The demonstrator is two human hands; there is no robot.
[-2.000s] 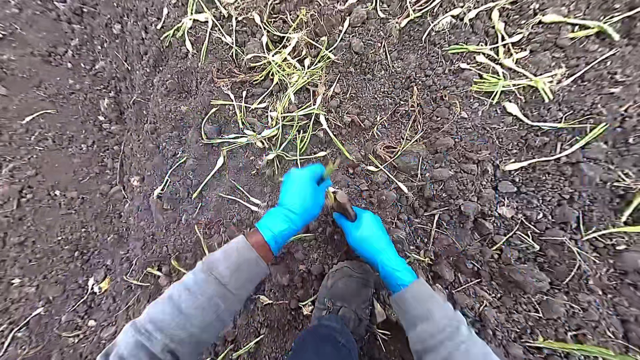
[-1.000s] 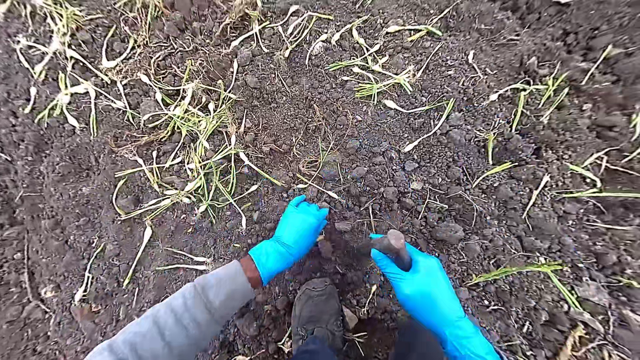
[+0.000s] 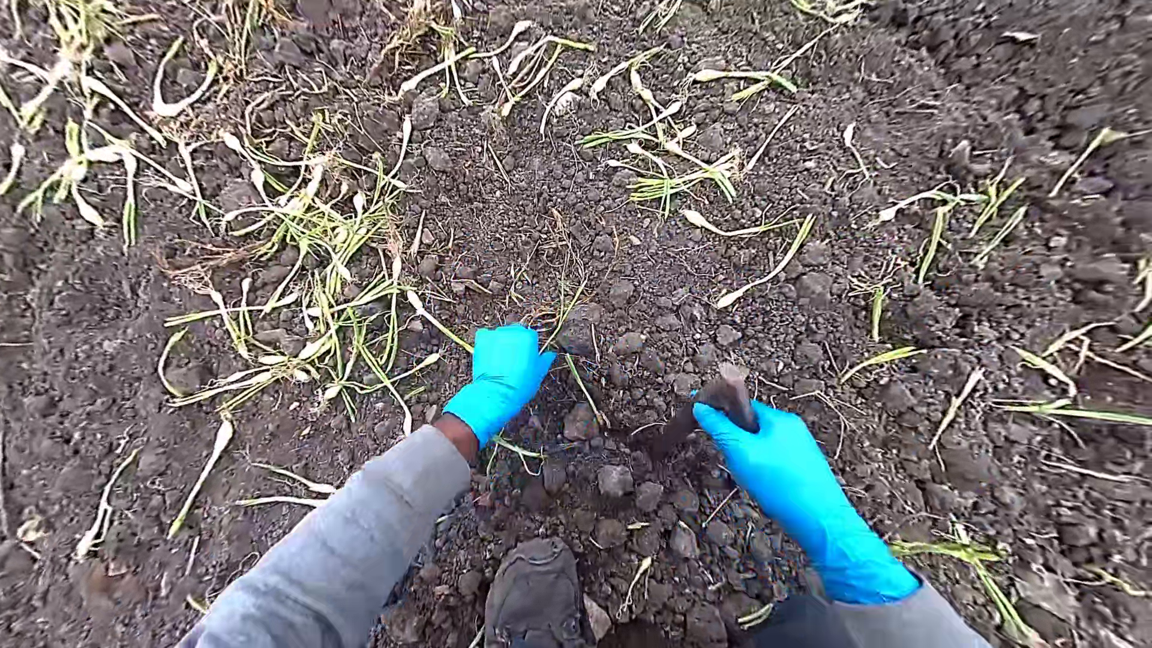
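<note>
My left hand (image 3: 506, 380), in a blue glove, is closed low over the soil, at a tuft of thin stems and reddish roots (image 3: 560, 315); whether it grips them is hidden. In my right hand (image 3: 792, 477), also gloved in blue, is a short hand tool (image 3: 727, 403) with a worn handle end and a dark, soil-coloured part pointing down left to the ground. Left of my left hand lies a loose heap of uprooted bulb seedlings (image 3: 333, 270) with pale bulbs and green leaves. A single seedling (image 3: 769, 270) lies above my right hand.
Dark, crumbly soil (image 3: 630, 261) with clods and stones spreads all around. More seedlings lie scattered at the upper left, top and right (image 3: 945, 211). My shoe (image 3: 538, 594) stands at the bottom middle, with a small stone (image 3: 616, 481) above it.
My hands were close together two seconds ago and are now apart, the tool in my right hand. The view has shifted to the right.
</note>
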